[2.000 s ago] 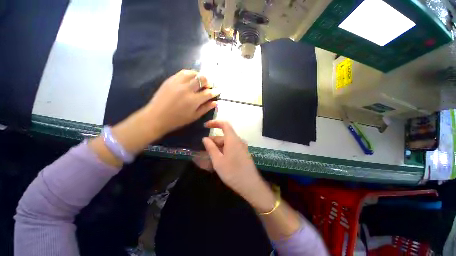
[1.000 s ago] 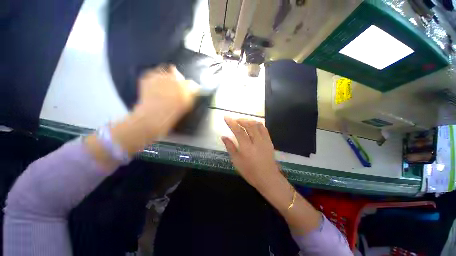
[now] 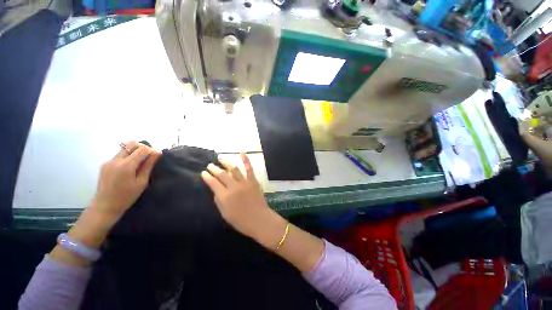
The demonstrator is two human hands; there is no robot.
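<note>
A dark garment panel (image 3: 181,194) lies bunched over the table's front edge and hangs down towards my lap. My left hand (image 3: 124,181) pinches its upper left edge between thumb and fingers. My right hand (image 3: 239,197) holds its upper right edge, fingertips on the cloth. The panel is in front of the needle area (image 3: 227,103), apart from it. A stack of dark cut pieces (image 3: 284,138) lies right of the needle. The cream sewing machine head (image 3: 224,48) stands behind, its lit screen (image 3: 316,68) facing me.
Blue-green snips (image 3: 361,163) and a small dark tray (image 3: 424,147) lie at the right. Dark cloth (image 3: 24,91) lies at the far left. A red basket (image 3: 387,260) is below the table. Another person's hand (image 3: 537,145) shows at the far right.
The dark panel has come away from the needle area towards me and now lies at the front edge. Both hands are on it. The view has shifted, showing more of the machine.
</note>
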